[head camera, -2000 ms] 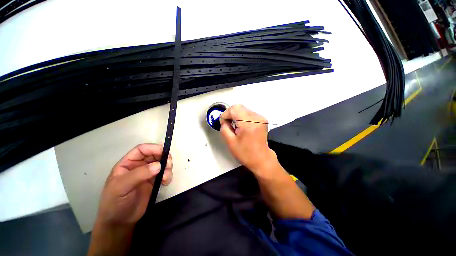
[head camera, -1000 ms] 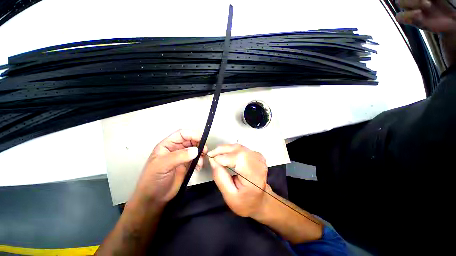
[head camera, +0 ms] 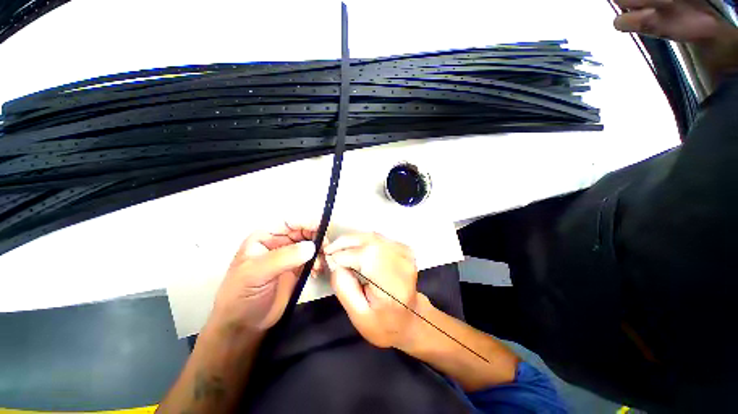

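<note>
A long narrow black strap [head camera: 336,162] stands up from my left hand [head camera: 263,279] and crosses in front of the strap pile; its lower end is lost against dark cloth. My left thumb and fingers pinch it. My right hand [head camera: 376,283] holds a very thin dark applicator [head camera: 421,318], its tail running back over my wrist. My right fingertips are close against the strap at the left fingertips; the applicator's tip is hidden there. A small round paint pot [head camera: 407,185] with dark liquid stands on the beige board [head camera: 190,311], right of the strap.
A wide strap pile [head camera: 202,121] lies across the white table [head camera: 485,166] beyond my hands. Another person in dark clothing is close at right, with a hand [head camera: 668,18] at the upper right. More black straps hang at the table's right edge.
Two seconds ago my right hand was at the pot; it has moved left to the strap. Since one second ago the hands have stayed together at the strap, with the view shifted slightly.
</note>
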